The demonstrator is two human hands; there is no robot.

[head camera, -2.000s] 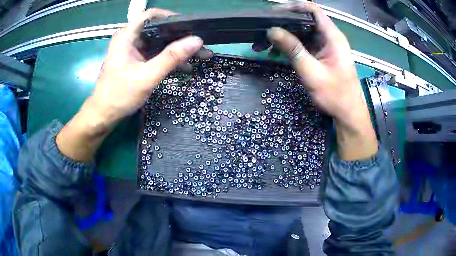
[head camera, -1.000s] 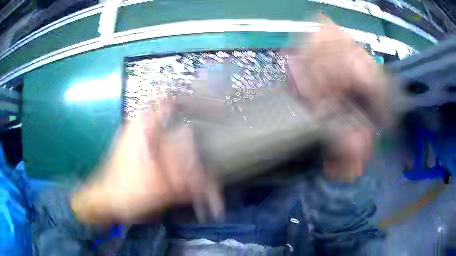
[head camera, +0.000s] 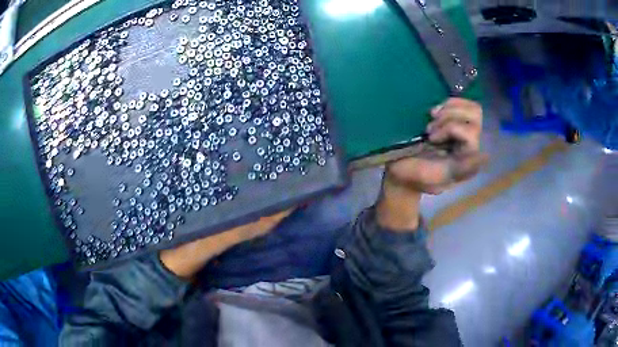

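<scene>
The black parts tray (head camera: 152, 61) lies tilted in view at the left and middle, holding many loose shiny nuts (head camera: 230, 85), with bare patches of ribbed floor. My right hand (head camera: 437, 149) is at the bench's right front corner, its fingers curled at the edge below the grey strip; whether it grips anything cannot be told. My left forearm shows below the tray's front rim; my left hand is hidden beneath the tray or bench edge. The dark block is not visible.
The green bench (head camera: 366, 74) lies right of the tray. A grey strip with small shiny fasteners (head camera: 440, 51) lies at its right end. A pale rail (head camera: 51, 27) is at the upper left. Blue items stand on the grey floor at right.
The view has swung right and down. Both hands have left the space over the tray; the block they held is out of sight. My right hand is now at the bench corner.
</scene>
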